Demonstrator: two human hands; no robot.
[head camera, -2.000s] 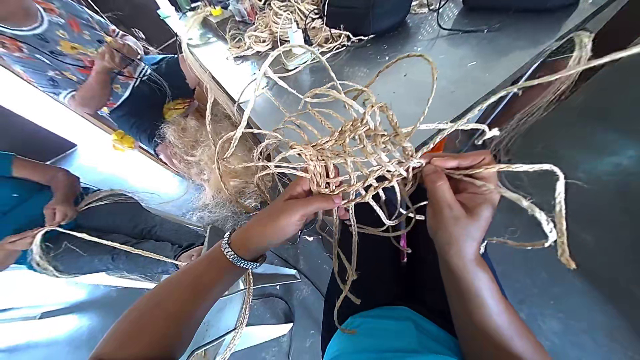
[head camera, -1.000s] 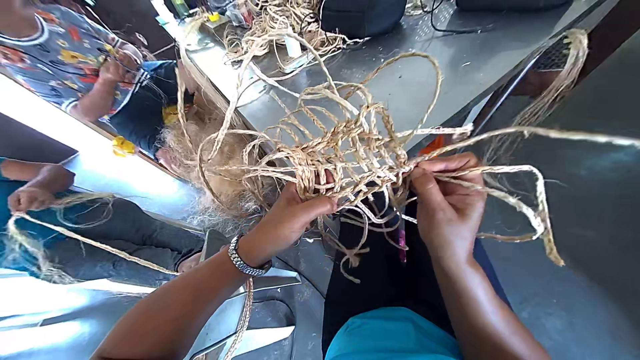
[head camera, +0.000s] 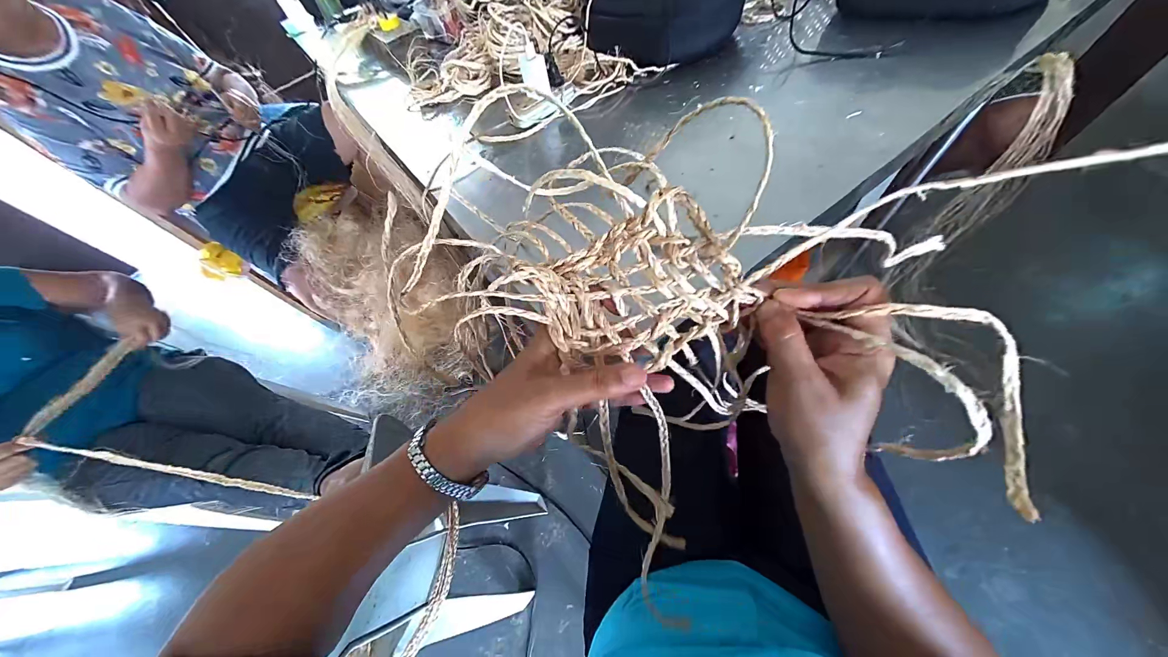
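A piece of woven natural-fiber cord (head camera: 630, 274), with open meshes and many loose looping ends, hangs over my lap. My left hand (head camera: 547, 388), with a metal-banded watch on the wrist, supports its lower left part, thumb in front and the other fingers mostly hidden behind the weave. At the right edge of the weave, my right hand (head camera: 826, 365) pinches cords between thumb and fingers. Two loose cord ends (head camera: 1008, 411) bend out past that hand to the right. One long cord (head camera: 1031, 169) runs from the weave toward the right edge of the view.
On the metal table (head camera: 821, 137) lie a heap of cord (head camera: 484, 50), a white plug or adapter (head camera: 534, 68) and dark bags (head camera: 664, 27). A bundle of raw fiber (head camera: 374, 283) is at its left. Two people handle fiber at the left. A fiber hank (head camera: 1031, 137) hangs at the right.
The weave and both hands stay in nearly the same place, while some loose cords have shifted. At the lower left, the other person's hand has moved right, still holding fiber.
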